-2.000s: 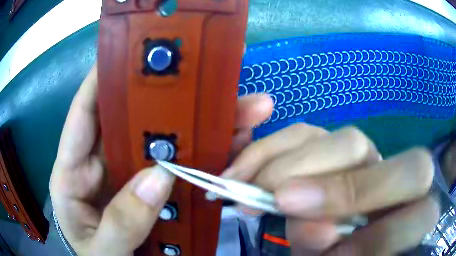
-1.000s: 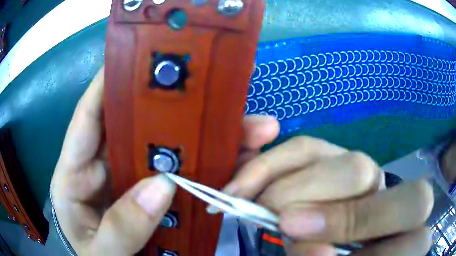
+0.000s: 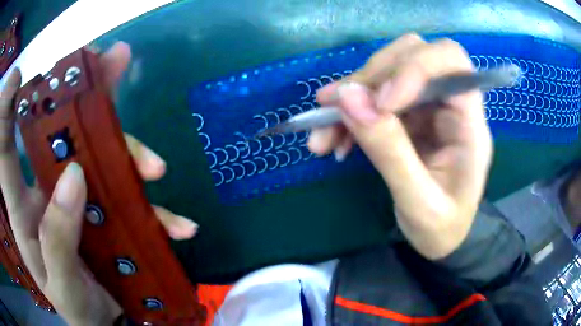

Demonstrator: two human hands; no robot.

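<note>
My left hand (image 3: 62, 216) holds a reddish-brown housing strip (image 3: 105, 172) at the left of the view, tilted, with its thumb beside the uppermost post (image 3: 61, 148). Several silver posts run down the strip, and silver screws show at its upper end. My right hand (image 3: 414, 121) holds silver tweezers (image 3: 312, 119). Their tip is over the blue carrier sheet (image 3: 216, 105) among rows of thin C-shaped rings (image 3: 255, 145). Whether the tip grips a ring cannot be told.
The dark green mat (image 3: 306, 223) lies under the blue sheet, with a white band (image 3: 83, 32) along its far side. Other reddish-brown housings lie at the left edge, partly hidden. Another person's arm or sleeve may show at the right edge; it is unclear.
My left hand and the housing have moved left and tilted. My right hand has taken the tweezers from the second post up and over to the rings on the blue sheet.
</note>
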